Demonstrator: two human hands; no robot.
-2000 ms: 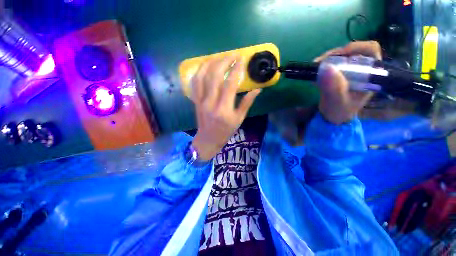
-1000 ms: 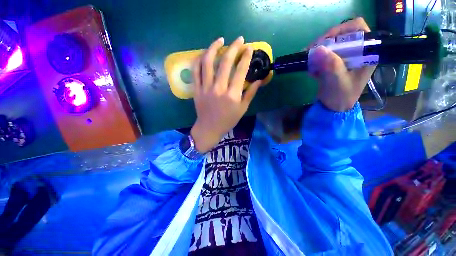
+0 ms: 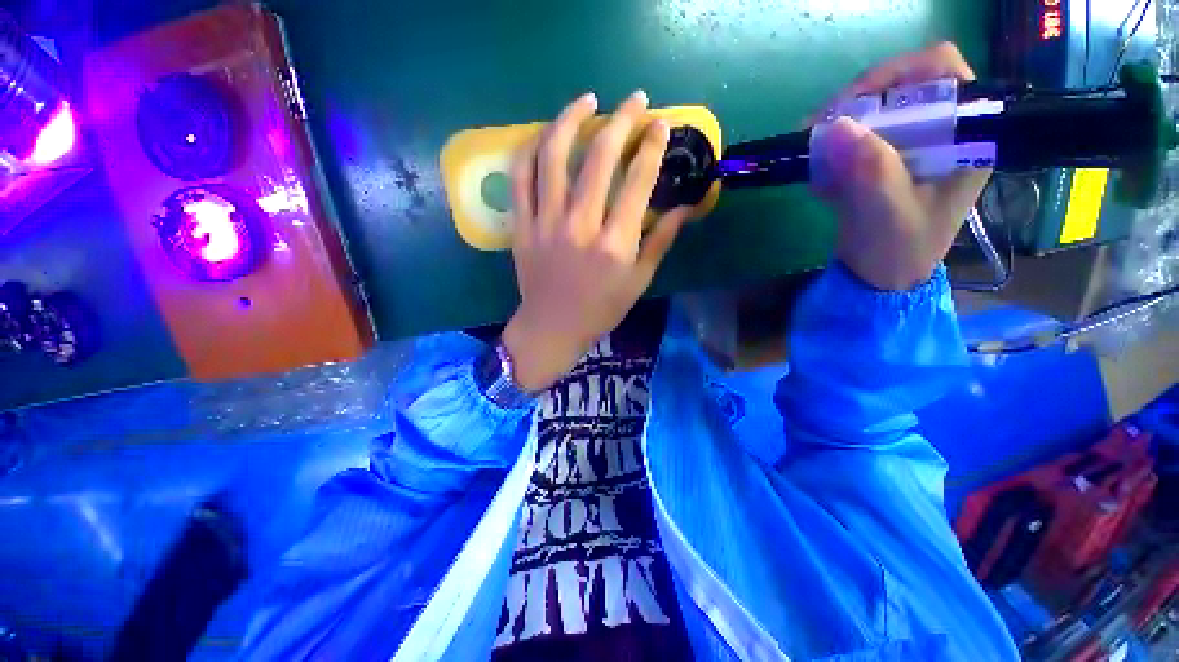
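Observation:
A yellow fixture [image 3: 476,150] lies on the green mat, with one pale empty pocket at its left end. A round black housing [image 3: 687,166] sits in its right end. My left hand [image 3: 582,233] lies over the middle of the fixture, fingers spread, thumb and fingertips against the housing, and hides the middle pocket. My right hand [image 3: 890,181] is closed around the electric screwdriver [image 3: 905,126], held nearly level. Its thin bit points left and its tip is at the housing. Any screw is too small to see.
An orange-red fixture [image 3: 278,310] with two round openings stands at left, one glowing pink. A purple-lit lamp [image 3: 29,104] is beyond it. Black round units [image 3: 49,326] lie far left. A power supply [image 3: 1058,123] with red digits, cables and clear plastic [image 3: 1157,259] are at right.
Since two seconds ago, the view has shifted and my left hand has moved right along the yellow fixture to the housing. The screwdriver bit stays at the housing.

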